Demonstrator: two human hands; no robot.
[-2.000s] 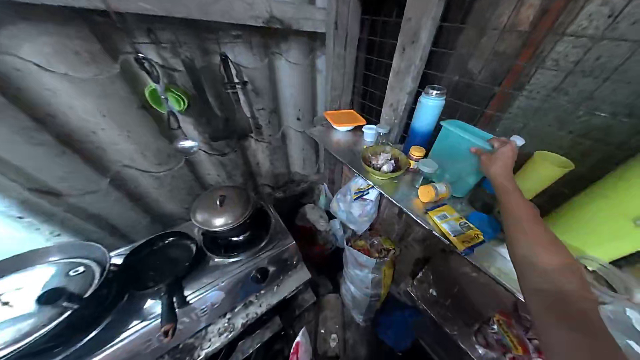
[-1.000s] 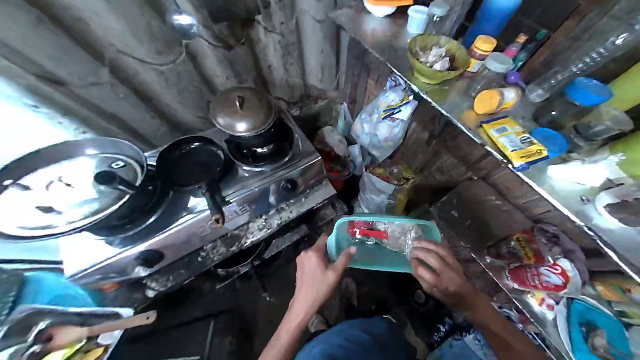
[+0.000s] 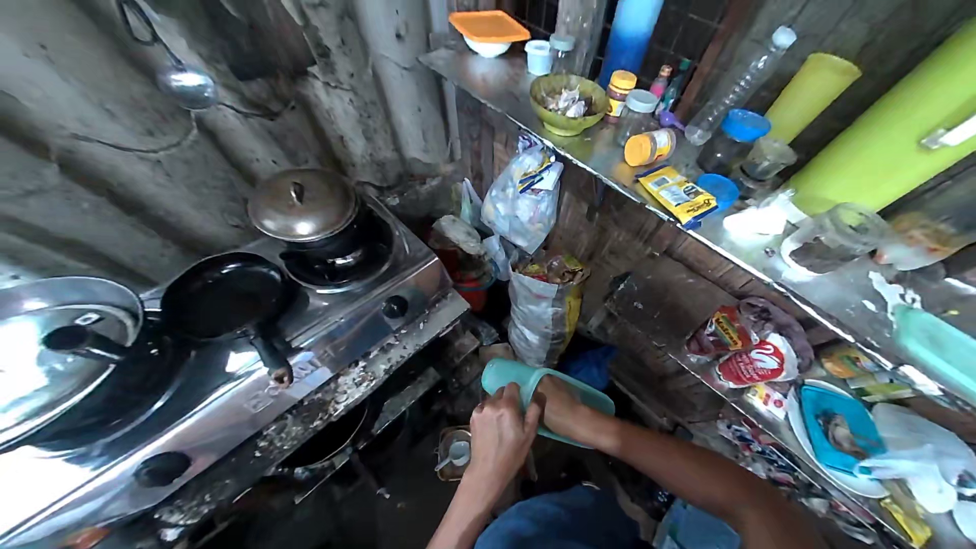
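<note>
Low in the middle of the head view is a teal plastic container (image 3: 591, 394), tilted, above the floor. My left hand (image 3: 503, 427) grips its near left edge, fingers curled over the rim. My right hand (image 3: 563, 408) reaches inside the container; its fingertips are hidden, so what it touches there cannot be told. The contents are hidden too. Another teal plastic piece (image 3: 938, 347) lies on the metal shelf at the right.
A gas stove (image 3: 343, 328) at left carries a lidded pot (image 3: 301, 206), a black frying pan (image 3: 225, 297) and a large lidded pan (image 3: 61, 351). The metal shelf (image 3: 610, 171) holds a green bowl (image 3: 568, 103), jars and bottles. A full sack (image 3: 537, 316) stands between.
Two seconds ago my right hand held the teal container at the shelf. It then came down between both hands, and my right hand has since gone from its rim to its inside.
</note>
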